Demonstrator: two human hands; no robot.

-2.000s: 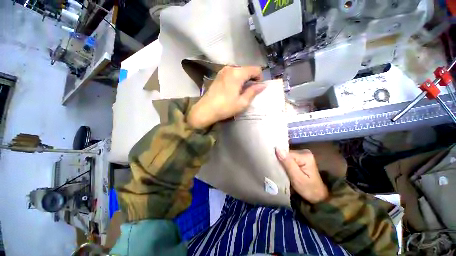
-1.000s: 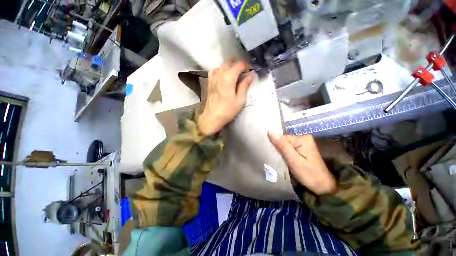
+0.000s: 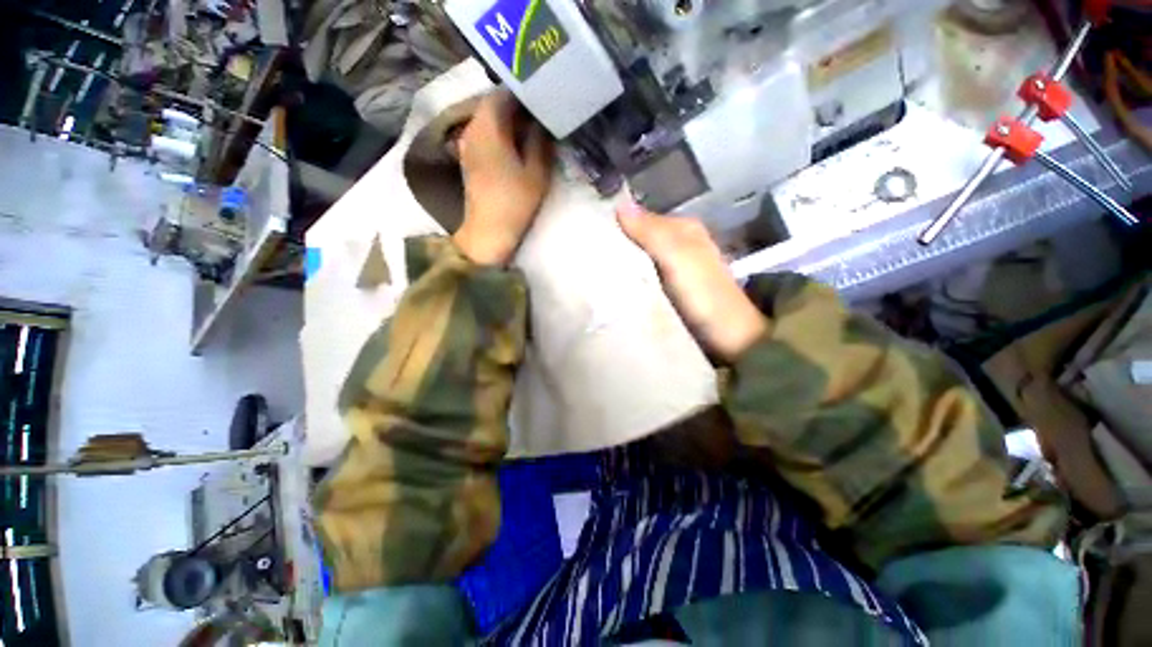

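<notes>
A large beige fabric panel (image 3: 606,341) lies over the front of the white table and reaches up to the overlock machine (image 3: 543,63), whose head has a blue, green and yellow "M 700" label. My left hand (image 3: 503,183) is on the panel's upper part, left of the needle area, fingers curled at a fold of the cloth; its fingertips are partly hidden. My right hand (image 3: 692,276) holds the panel's right edge between thumb and fingers, just below the presser foot area. The needle itself is not clearly visible.
A ruled measuring strip (image 3: 872,263) runs along the table edge at right. Metal rods with red clamps (image 3: 1014,139) stand beyond it. Brown-grey cloth pieces (image 3: 1055,417) lie at lower right. Blue tape (image 3: 313,263) marks the table's left side.
Both hands have moved up towards the machine, the left one furthest. The panel has shifted up with them, and its white sticker no longer shows. The camera view has also shifted.
</notes>
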